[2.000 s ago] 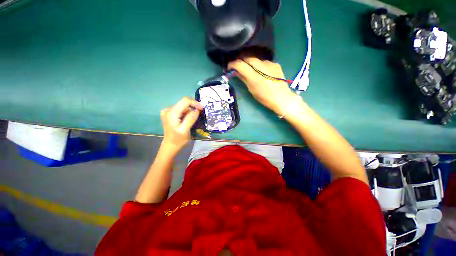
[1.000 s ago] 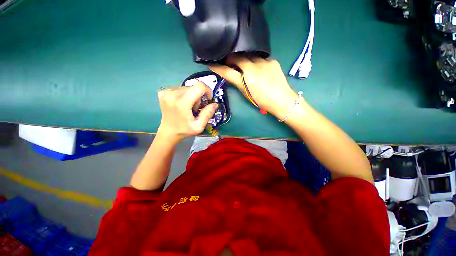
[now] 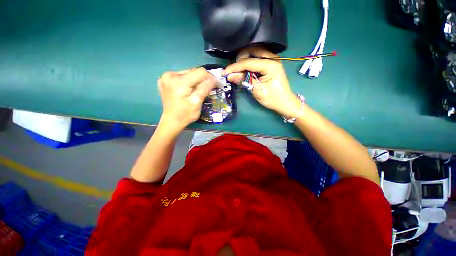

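The camera module lies on the green mat near the front edge, its silvery board face up. The black camera housing lies just beyond it, open end towards me. My left hand is over the module's upper left, fingertips bent together at the board; whether they pinch anything is hidden. My right hand is at the module's upper right, its fingers closed around the wire harness, which shows a white plug. A red-and-yellow wire runs right from behind the right hand and ends in a red plug.
A white tail cable with white plugs lies right of the housing. Spare camera modules are heaped at the right edge. White-and-black housings are below the bench at right. Blue crates and a white box are at left.
The right hand has come out from the housing's opening to the module, with wires in its fingers. The left hand has shifted to the board's upper part. The red-ended wire now points right.
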